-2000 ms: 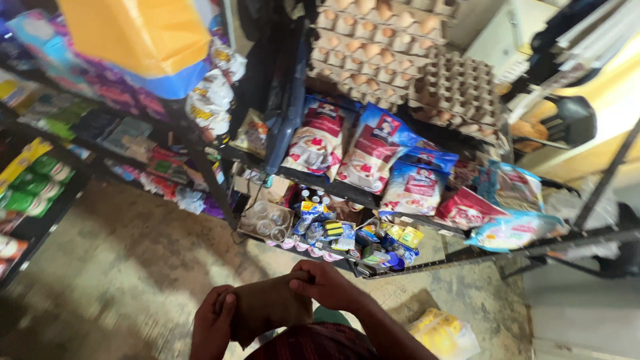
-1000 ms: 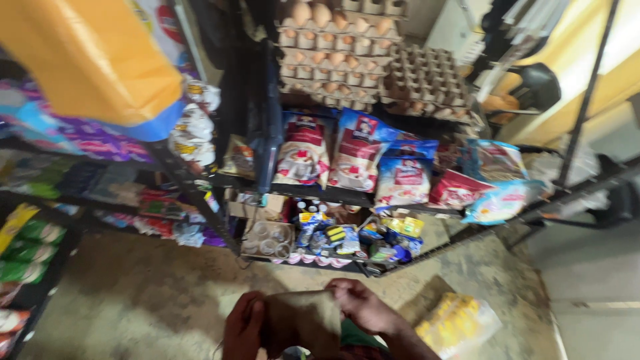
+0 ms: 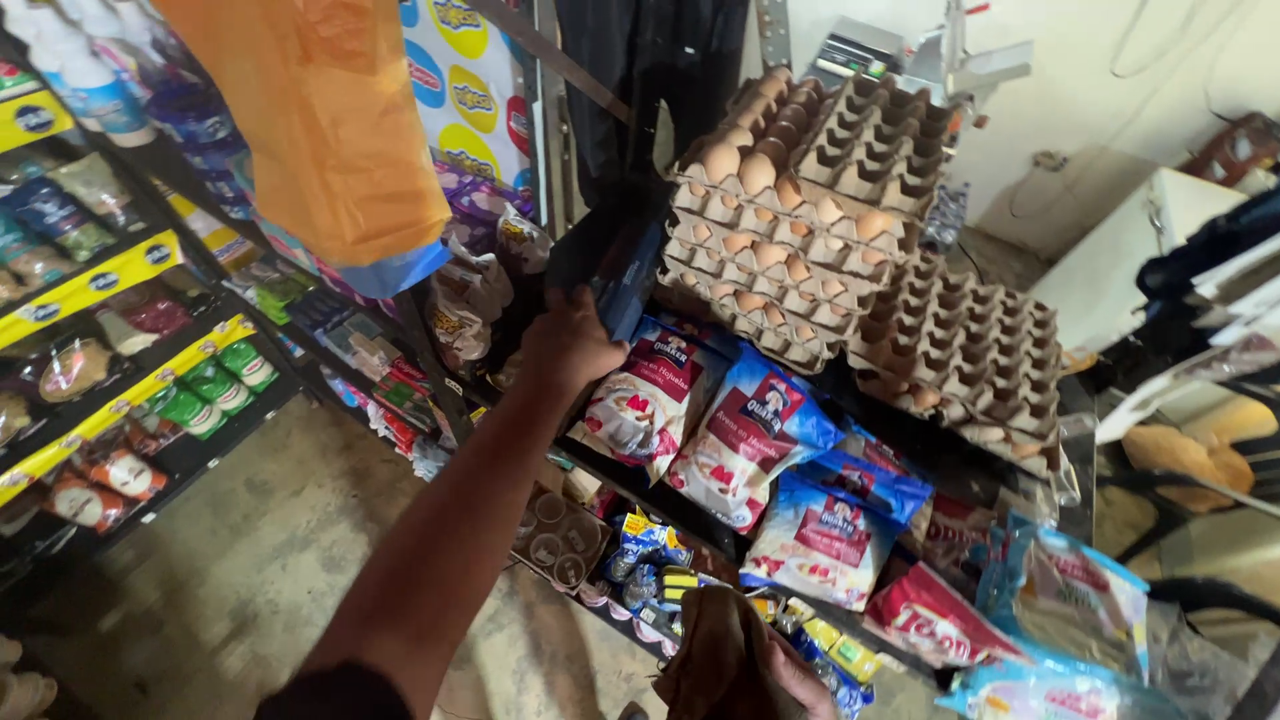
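My left hand [image 3: 572,345] reaches up to the shelf and touches a dark blue box-like object [image 3: 628,275] beside the oat bags; whether its fingers grip it is hard to tell. In my right hand [image 3: 800,675], low in the view, is a brown cloth [image 3: 715,645], bunched up. Quaker oat bags [image 3: 745,435] stand in a row to the right of my left hand. Stacked cardboard egg trays [image 3: 770,255], some holding eggs, rise behind the bags.
An orange bag [image 3: 320,130] hangs at the upper left. Shelves with green packages [image 3: 215,390] stand at the far left. Below the oats, a lower shelf holds a cup carton [image 3: 560,535] and small packets [image 3: 645,550]. Blue and clear bags [image 3: 1075,600] jut out at the lower right.
Both hands were low, holding the brown cloth between them. My left hand has let go of it and moved up to the shelf; the cloth stays in my right hand. The view has shifted closer to the shelf.
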